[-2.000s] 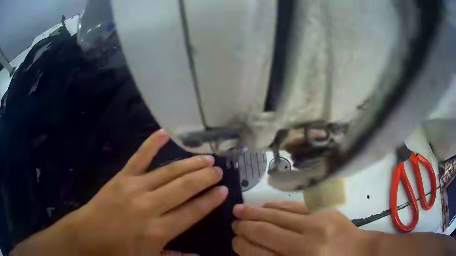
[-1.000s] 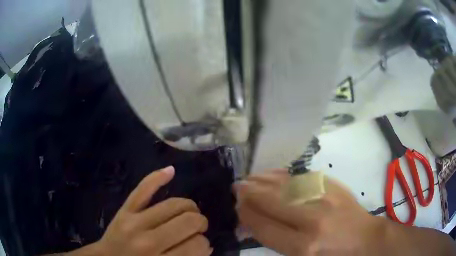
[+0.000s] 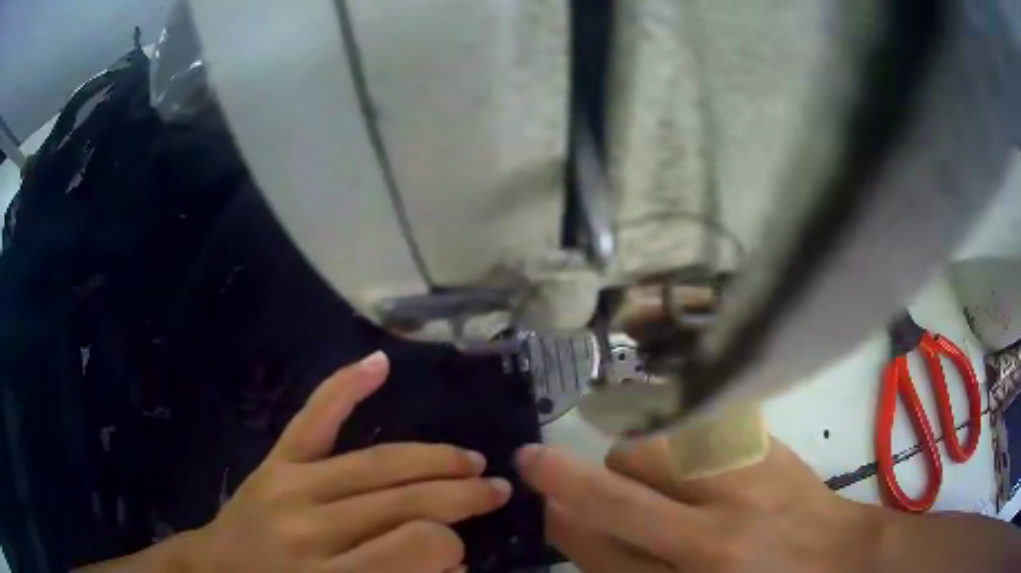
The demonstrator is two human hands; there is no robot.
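The black fabric piece with small light tufts covers the left and runs under the sewing machine head. Its right edge lies beside the shiny needle plate. The presser foot is at the cloth edge, partly hidden by the head. My left hand lies on the cloth with fingers spread, nothing visibly gripped. My right hand is at the cloth's right edge with fingertips bent; whether it pinches the edge is unclear.
Red-handled shears lie at the right on the white machine bed. A cream knob hangs in front of my right hand. A round perforated insert is right of the needle plate. The large head fills the upper middle.
The view swung right and then back, so the needle plate shows again. My left hand has moved down from the presser foot, then its fingers extended toward the cloth edge.
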